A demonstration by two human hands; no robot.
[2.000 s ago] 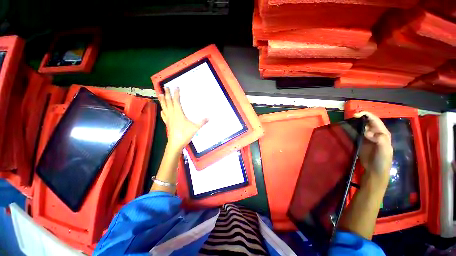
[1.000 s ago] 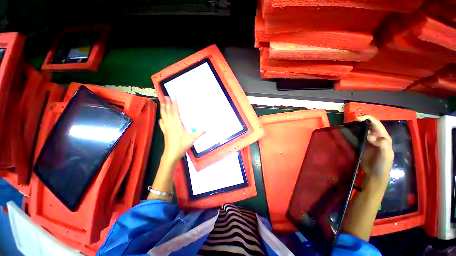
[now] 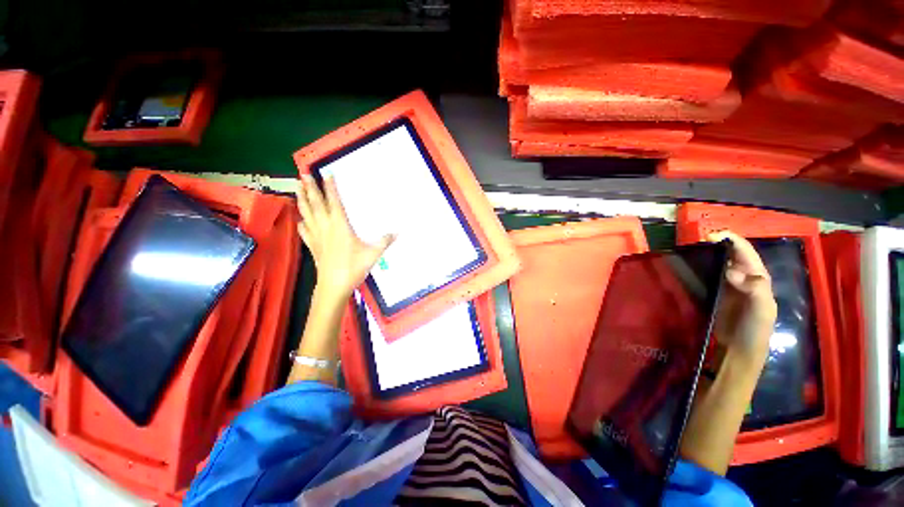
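Observation:
A tablet with a lit white screen (image 3: 401,213) lies in an orange-red foam tray, turned at an angle on top of a second tray with another white-screened tablet (image 3: 426,349). My left hand (image 3: 337,243) is spread over the left edge of the upper tablet, thumb on the screen, holding nothing. My right hand (image 3: 745,297) grips a dark tablet (image 3: 649,361) by its right edge, tilted, with faint lettering on its screen. The fingers behind it are partly hidden. An orange foam tray (image 3: 565,287) without a tablet lies under the held tablet.
A dark tablet (image 3: 159,292) rests tilted on stacked foam trays at the left. Another dark tablet (image 3: 788,337) sits in a tray at the right, beside a white tray (image 3: 876,347). Orange trays (image 3: 634,89) are piled at the far right. An open tablet (image 3: 149,107) lies at the far left.
Faint lettering now shows on the held tablet's dark screen. My left hand has shifted slightly left and up on the white-screened tablet. My right hand keeps its grip.

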